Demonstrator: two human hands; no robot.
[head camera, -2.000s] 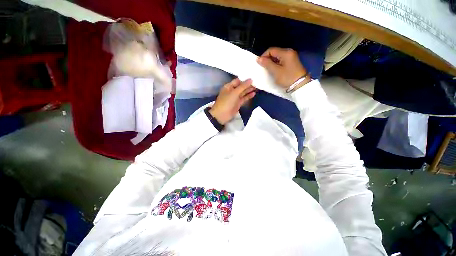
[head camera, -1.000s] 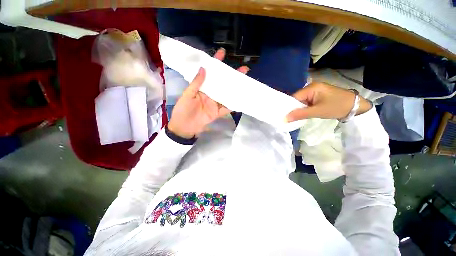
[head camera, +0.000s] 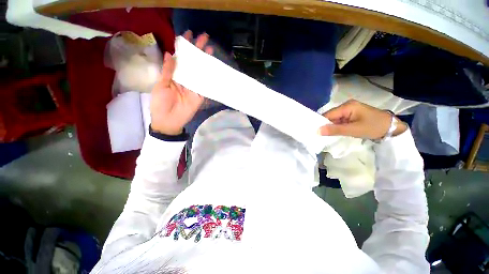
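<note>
A white fabric strip (head camera: 246, 91) is stretched slantwise across my lap, from upper left to lower right, below the table edge. My left hand (head camera: 177, 91) is at its upper left end, palm up, with the strip lying between the thumb and the spread fingers; the fingers are partly hidden behind the strip. My right hand (head camera: 359, 120) pinches the strip's right end between thumb and fingers. A sheer whitish piece (head camera: 284, 147) hangs below the strip near my right hand and lies over the lap.
The wood-edged white table (head camera: 257, 12) curves across the top. A red container (head camera: 91, 118) at left holds folded white cut pieces (head camera: 124, 120) and a sheer bundle (head camera: 136, 67). A cream fabric pile (head camera: 351, 166) lies right of the knees. A red basket (head camera: 32, 109) stands far left.
My left hand first opened under the strip, then moved left along it to its upper left end. My right hand moved right and down, gripping the strip's right end. The strip now lies straighter.
</note>
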